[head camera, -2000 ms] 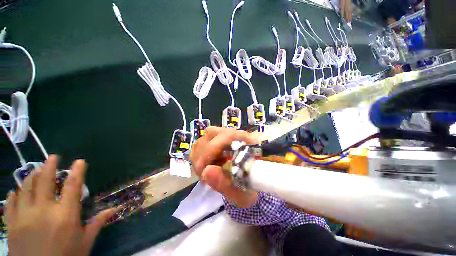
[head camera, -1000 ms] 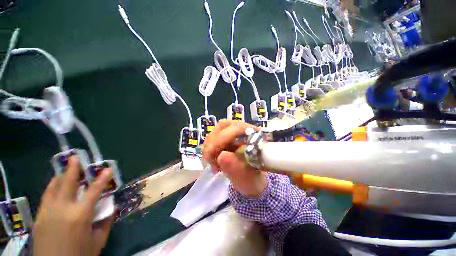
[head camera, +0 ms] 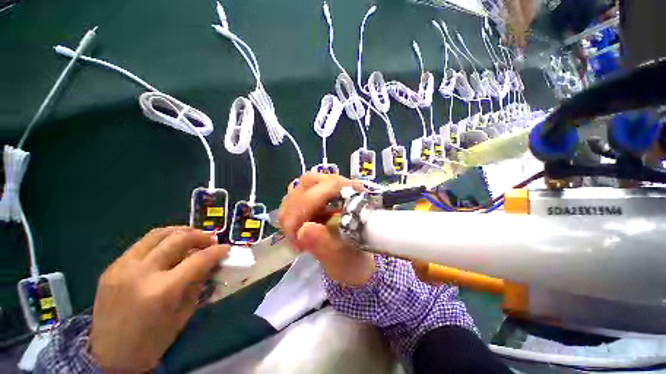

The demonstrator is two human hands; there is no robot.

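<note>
My right hand (head camera: 318, 219) grips the nozzle end of the large white-grey dispensing gun (head camera: 453, 237), beside the silver nozzle clamp (head camera: 356, 215). The gun enters from the right. The nozzle tip is not clearly seen; it points toward an open adapter housing (head camera: 247, 224) with a dark board and yellow block. A white tab (head camera: 239, 256) lies at that housing's near edge. My left hand (head camera: 150, 288) is at the near edge of another open housing (head camera: 209, 210), fingers bent over its lower edge; what lies under the fingertips is hidden. White bundled cords run up from both housings.
More corded adapters stand in a row along the belt's rail edge (head camera: 277, 256) toward the upper right. One housing (head camera: 45, 301) is at far left. A white sheet (head camera: 292, 292) and plastic-covered bundle (head camera: 314, 343) lie below. Black hoses (head camera: 606, 102) hang upper right.
My left hand has moved right and brought two corded housings beside the others near the nozzle. The row has shifted slightly right. My right hand stays on the gun, which has moved slightly left.
</note>
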